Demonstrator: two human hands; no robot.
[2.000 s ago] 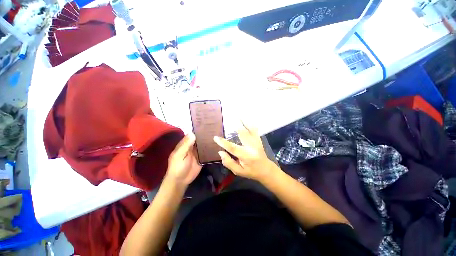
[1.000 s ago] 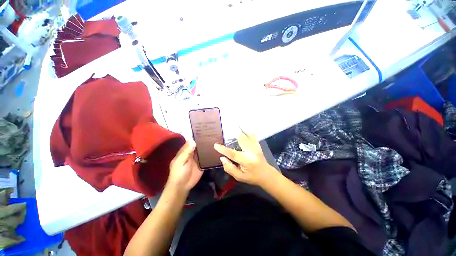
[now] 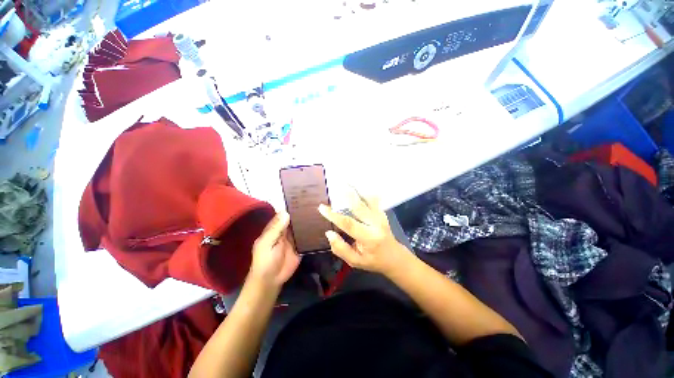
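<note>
A smartphone [image 3: 306,210] with a lit pinkish screen is upright in the middle of the view, over the table's front edge. My left hand [image 3: 275,252] holds it by its lower left side. My right hand [image 3: 363,235] is at its right side, with a fingertip at the screen and the other fingers apart. A dark red garment piece [image 3: 166,188] lies on the table to the left, its tube-like opening towards my left hand. A whitish line with a metallic glint runs along it.
The white sewing machine [image 3: 318,85] stands behind the phone, its needle area [image 3: 264,134] just beyond. Scissors [image 3: 415,129] lie to the right. Red cut panels [image 3: 129,74] are at the back left. Dark plaid garments [image 3: 510,251] are heaped at right. A red bundle [image 3: 162,336] hangs below the table's left edge.
The whole view has shifted, so the table and phone appear slightly lower. My left hand keeps its hold on the phone. My right fingertip is a little higher on the screen.
</note>
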